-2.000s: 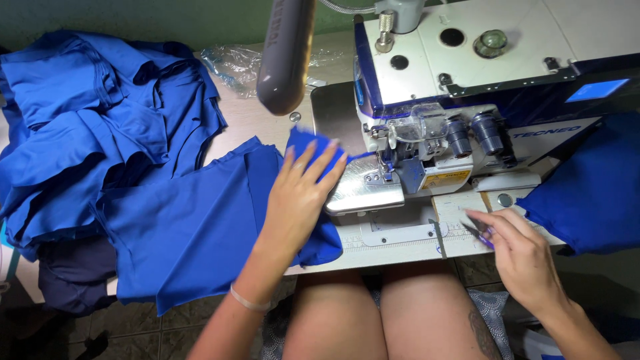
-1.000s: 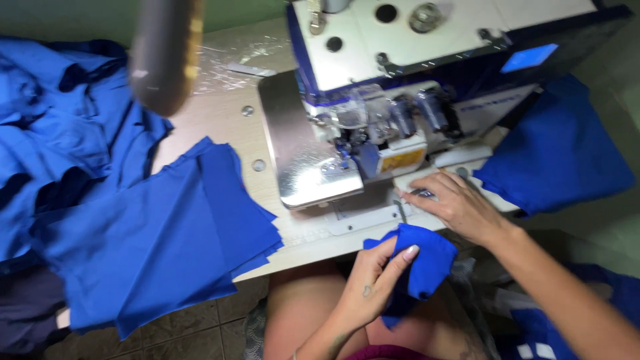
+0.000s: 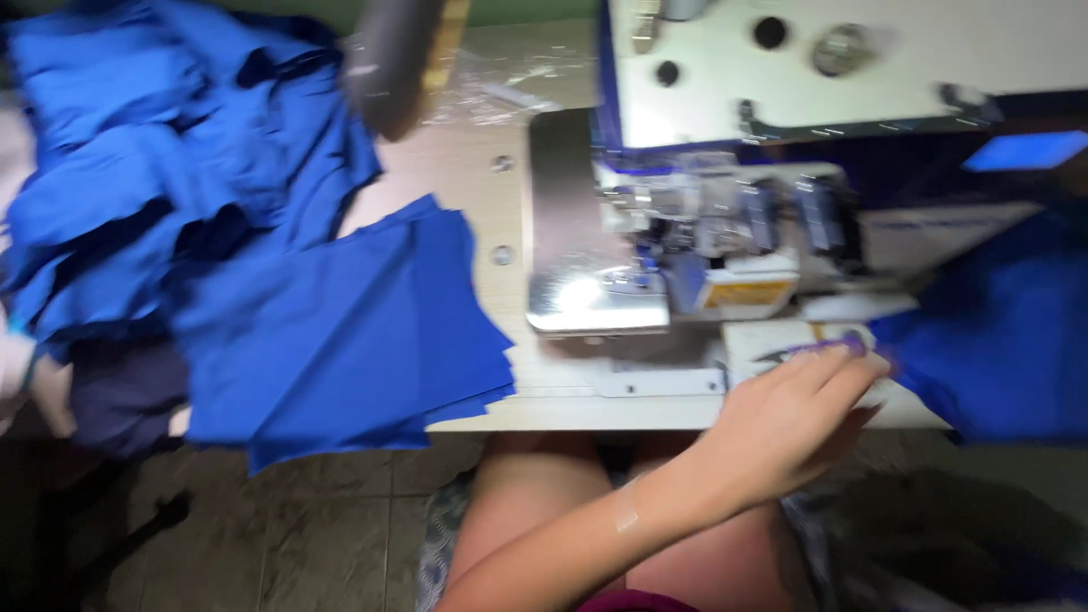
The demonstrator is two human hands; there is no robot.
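My left hand [image 3: 795,412], blurred, reaches across to the right at the table's front edge. Its fingers are at small thread snips with a purple handle [image 3: 852,342]; whether they grip them is unclear. Beyond is the white and dark blue overlock sewing machine [image 3: 680,229], its metal plate [image 3: 565,212] bare of cloth. Flat blue fabric pieces [image 3: 340,340] lie stacked to the left, partly over the front edge. A blue fabric heap [image 3: 178,136] lies behind them. More blue fabric [image 3: 1011,340] hangs at the right. My right hand is out of view.
A dark, rounded lamp or machine arm [image 3: 395,68] hangs blurred over the table's back. Clear plastic wrap [image 3: 501,89] lies behind the plate. Dark cloth [image 3: 127,395] sits at the left edge. My legs are below the table's front edge, above a tiled floor [image 3: 323,527].
My left hand has moved right to the snips, and the blue piece it held a second ago is no longer seen in it. My right hand has left the view.
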